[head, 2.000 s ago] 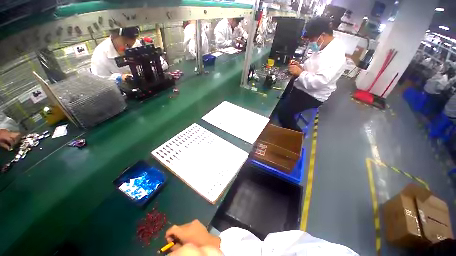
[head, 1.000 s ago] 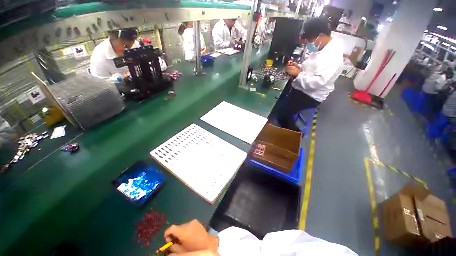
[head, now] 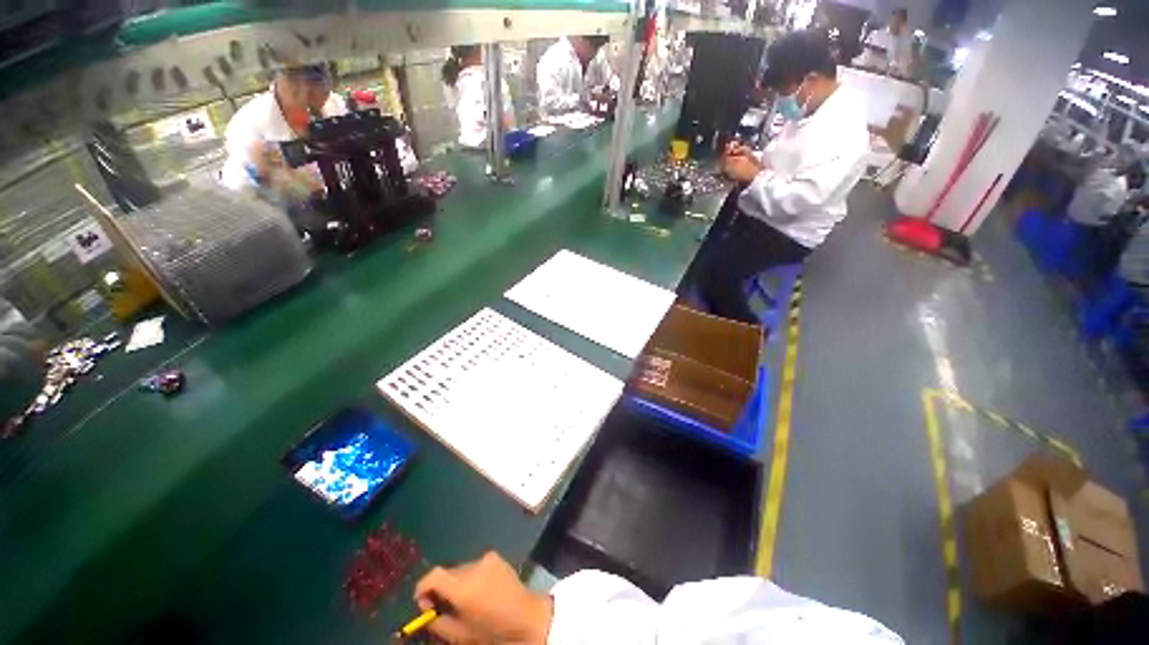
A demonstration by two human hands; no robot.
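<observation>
My right hand is at the bottom middle, closed around a yellow pen-sized tool whose end points to the lower left. Its white sleeve runs off to the lower right. A loose pile of small dark-red parts lies on the green mat just left of the hand. A small dark box with shiny blue and white pieces sits behind the pile. My left hand is not visible in the picture.
A white parts tray with rows of dark parts and another white sheet lie ahead. A black bin and a carton in a blue crate stand right. A small item lies left. A seated person works beyond.
The skin-coloured blur below my right hand two seconds ago is gone. The small item at left shifted slightly leftward in view. My right hand still holds the tool in nearly the same place.
</observation>
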